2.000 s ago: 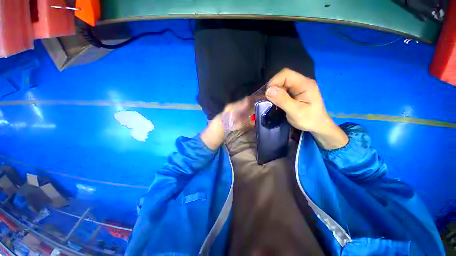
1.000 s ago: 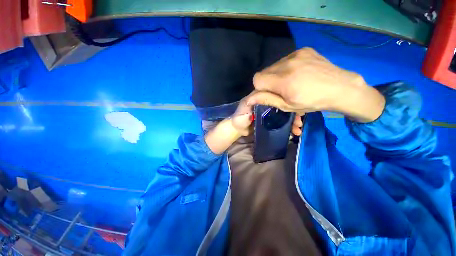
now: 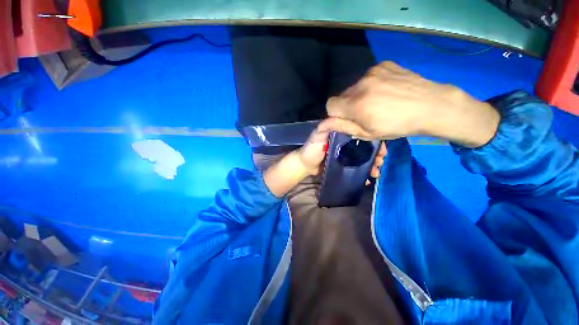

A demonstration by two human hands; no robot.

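Note:
A dark, glossy smartphone (image 3: 346,181) lies over the lap, camera ring at its upper end. My left hand (image 3: 310,155) holds it from the left and behind, with fingertips showing at its right edge. My right hand (image 3: 397,105) is bent over the phone's top end, fingers bunched; what they pinch is hidden. A clear plastic strip (image 3: 279,134) runs left from where both hands meet; which hand grips its hidden end is unclear. A small red part (image 3: 325,146) shows at the phone's left edge.
The green bench edge (image 3: 254,14) crosses the top. An orange-handled tool (image 3: 86,16) and a foam tray (image 3: 38,38) are at its left end, a red block (image 3: 562,70) at its right. A black cable (image 3: 146,52) hangs below. Cartons (image 3: 47,244) lie lower left.
Two seconds ago the strip stretched between both hands; now it sticks out left. My right hand has moved over the phone's top, and my left hand has closed round the phone. The phone tilts slightly.

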